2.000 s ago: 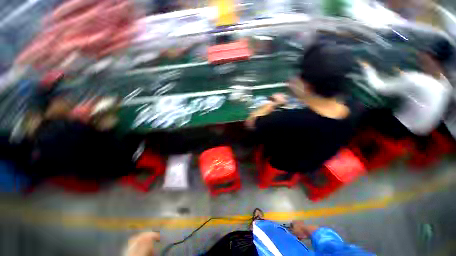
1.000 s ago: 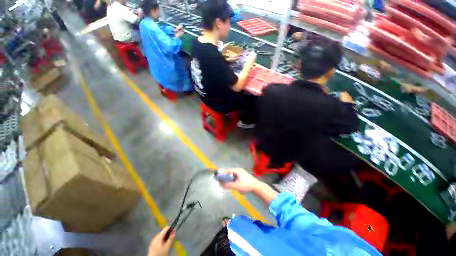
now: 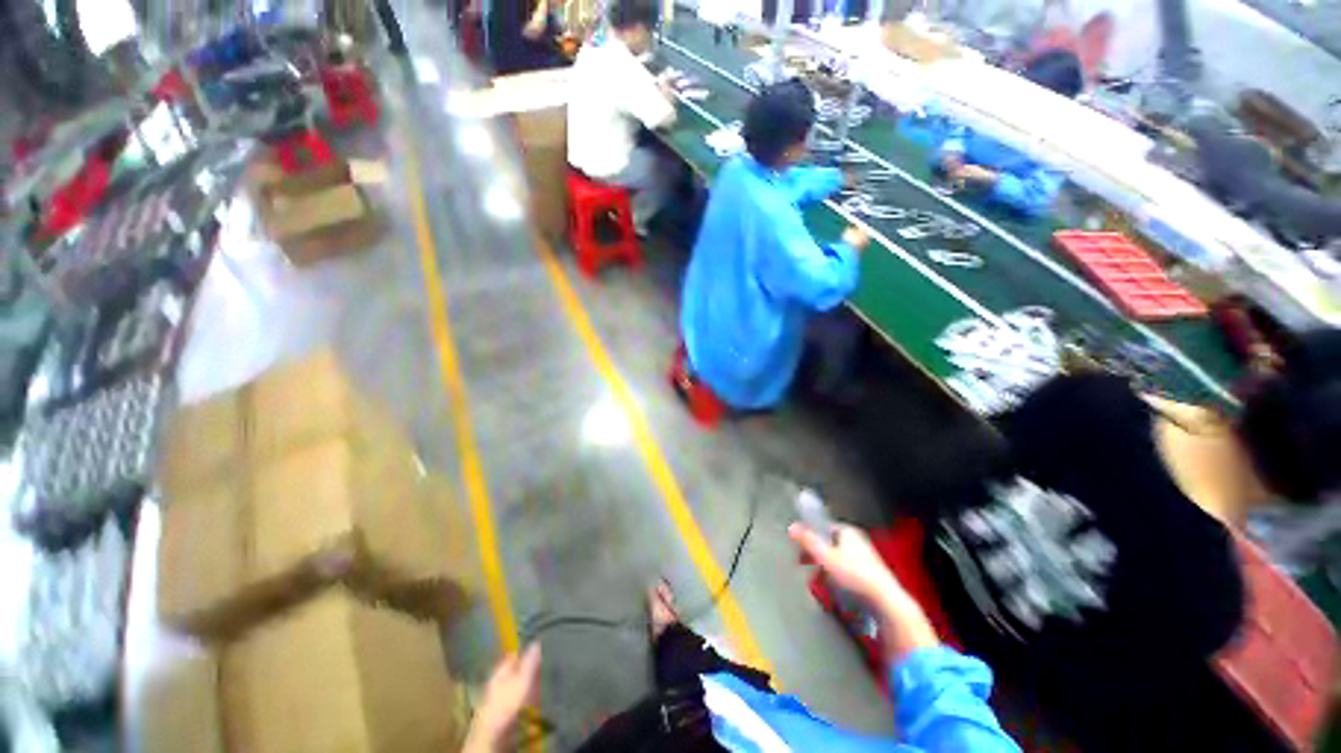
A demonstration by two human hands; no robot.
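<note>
My right hand [image 3: 850,559], in a blue sleeve, holds a small grey cylindrical tool [image 3: 810,511], probably an electric screwdriver, above the floor at lower centre. Its far end points away from me and is blurred. A thin black cord [image 3: 596,621] loops from near the tool towards my left hand [image 3: 508,694]. My left hand is at the bottom edge, partly cut off and blurred, with the cord at its fingertips.
Large cardboard cartons [image 3: 302,508] are stacked at left. A grey aisle with yellow lines [image 3: 588,346] runs ahead. At right, people sit on red stools [image 3: 600,221] along a green bench [image 3: 912,316] with white loop-shaped units [image 3: 1000,358] and a red tray [image 3: 1129,274].
The view has swung from facing the bench to looking along the aisle. Since one second ago, the tool in my right hand has moved right, and the bunched cord hangs in a wide loop.
</note>
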